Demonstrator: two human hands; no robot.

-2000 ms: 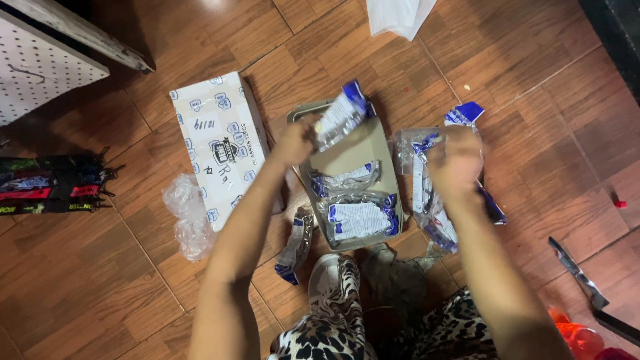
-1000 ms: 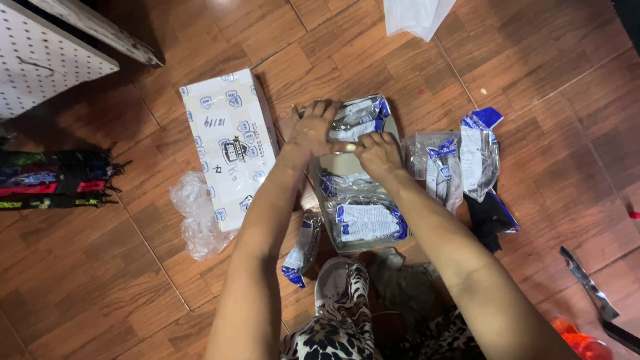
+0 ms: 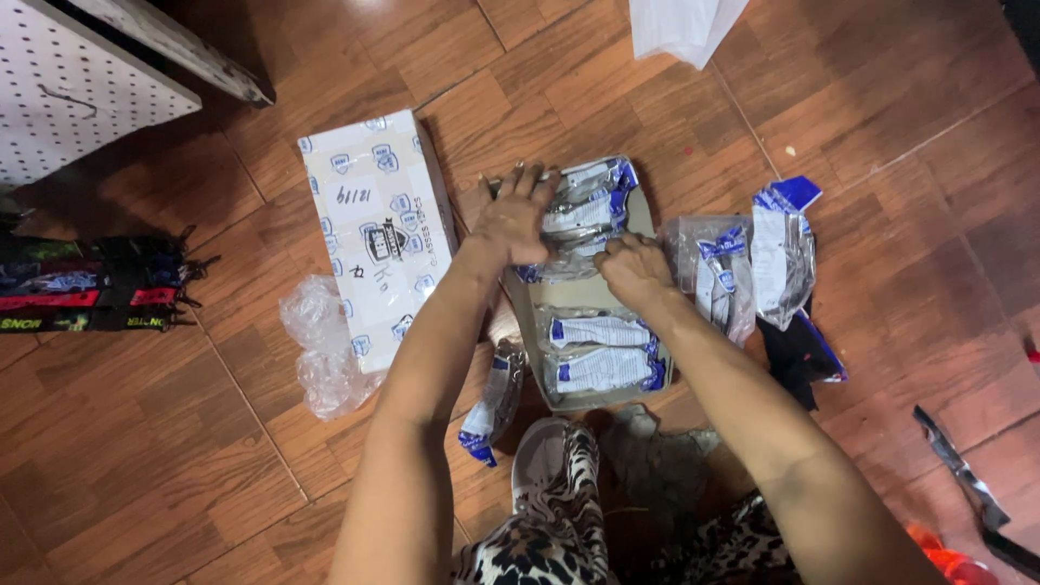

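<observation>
An open cardboard box (image 3: 538,357) sits on the floor in front of my feet, with several clear packets of glasses with blue and white labels inside. Two packets (image 3: 601,370) lie across its near end. My left hand (image 3: 516,215) spreads its fingers flat over the packets (image 3: 581,213) at the far end. My right hand (image 3: 635,268), fingers curled, touches the near edge of that same group; whether it pinches a packet is hidden. Right of the box lie more packets (image 3: 780,260), one (image 3: 723,284) in a clear bag. Another packet (image 3: 494,402) rests by the box's lower left corner.
A closed white printed box (image 3: 374,244) lies at left, beside bubble wrap (image 3: 325,349). Black fabric (image 3: 792,357) is under the right packets. Lanyards (image 3: 97,284) and a white perforated panel (image 3: 73,97) are far left, a white plastic bag (image 3: 686,28) at top, a dark strip (image 3: 963,467) lower right.
Two seconds ago my left hand held a packet above the box and my right hand was at the packets on the right. Both hands are now at the box, and more packets lie in its far end.
</observation>
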